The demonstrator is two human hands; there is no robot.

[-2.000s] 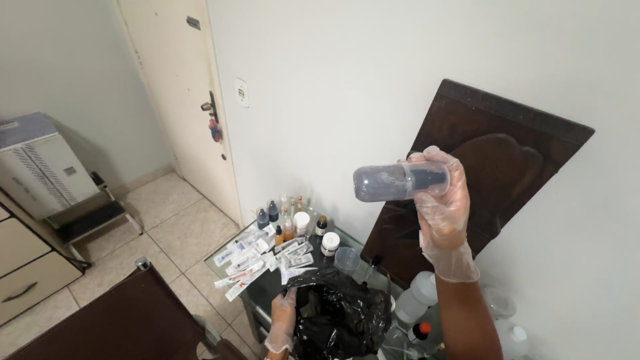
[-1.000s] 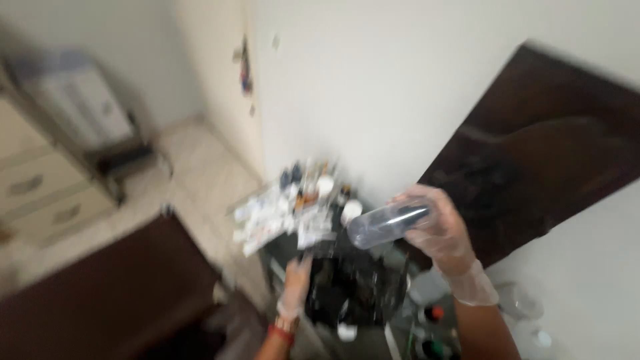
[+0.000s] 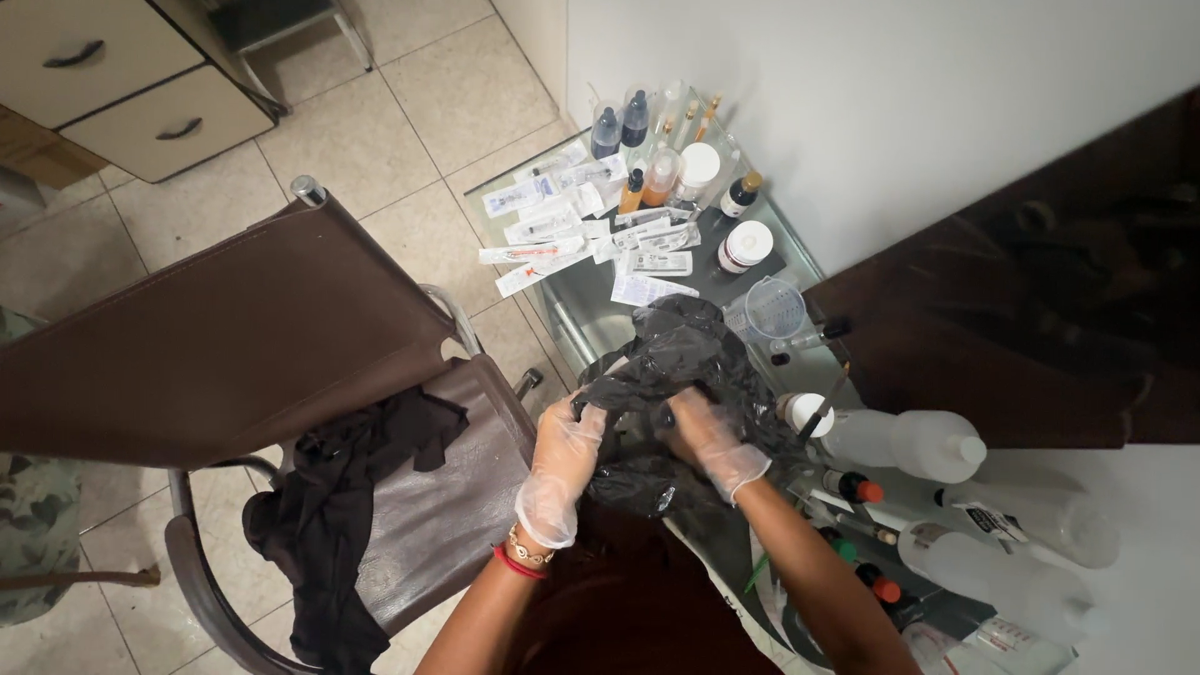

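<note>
A black plastic bag (image 3: 694,356) lies open on the glass table. My left hand (image 3: 567,445), in a clear disposable glove, grips the bag's near left rim. My right hand (image 3: 703,436), gloved too, reaches into the bag's mouth; its fingers are blurred and partly hidden, with something dark at them that I cannot make out. Beyond the bag lie wrapped syringes (image 3: 544,223). White-capped jars (image 3: 745,246), small dark-capped bottles (image 3: 606,131) and a clear plastic measuring cup (image 3: 774,307) stand near them.
Large translucent plastic bottles (image 3: 937,445) and red-capped bottles (image 3: 858,487) crowd the right side. A brown chair (image 3: 234,328) with a black cloth (image 3: 328,525) on its seat stands at left. A dark wooden panel (image 3: 1012,281) leans against the wall. Drawers (image 3: 169,122) are at upper left.
My right hand has come down from the air into the bag; the clear container with dark contents that it held is no longer plainly seen. The view has tipped down.
</note>
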